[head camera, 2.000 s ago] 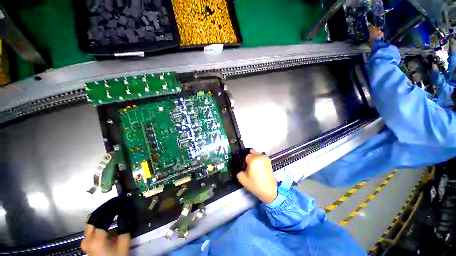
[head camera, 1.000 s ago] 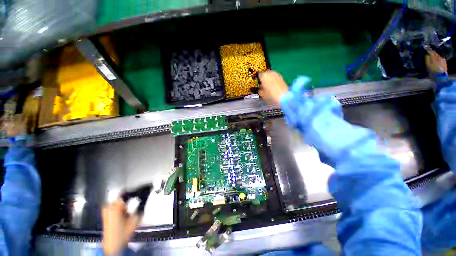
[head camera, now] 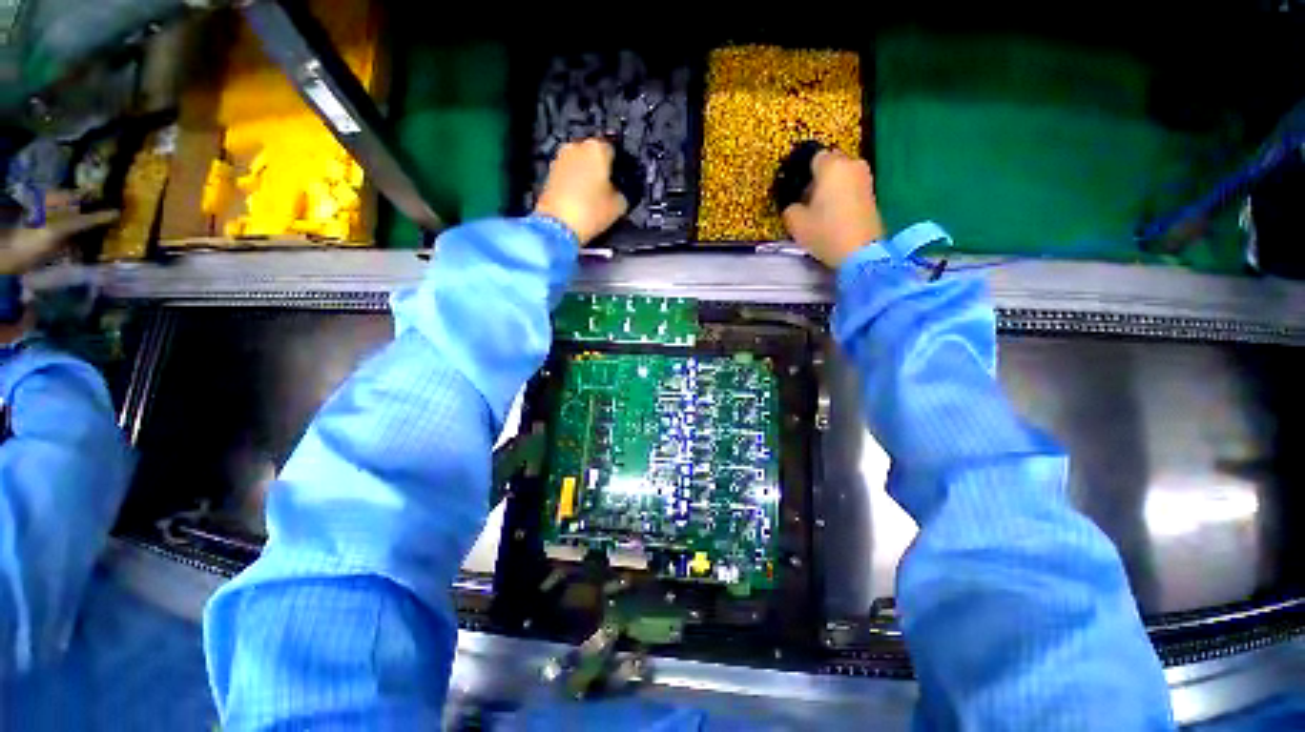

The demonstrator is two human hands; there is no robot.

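Observation:
My left hand [head camera: 584,189] reaches into the black bin of dark grey components [head camera: 656,107], its black-covered fingertips among the pieces. My right hand [head camera: 833,200] is in the bin of tiny yellow components [head camera: 759,107], black covers on its fingertips too. Whether either hand grips a piece is hidden by the fingers. The green circuit board [head camera: 673,465] lies in the black carrier [head camera: 796,493] below both hands, between my forearms. A narrow green strip board [head camera: 630,320] lies along the carrier's far edge, partly behind my left sleeve.
Large yellow parts [head camera: 294,186] sit in a cardboard box at upper left, beside a slanted metal post [head camera: 336,115]. Green-grey clamps [head camera: 630,624] are at the carrier's near edge. The metal-railed conveyor [head camera: 1145,332] runs across. Another person's blue sleeve [head camera: 57,472] is at far left.
My left hand has moved from the lower left, over the conveyor, up to the dark grey bin. My right hand stays at the yellow bin. The view has shifted, with the board more to the right.

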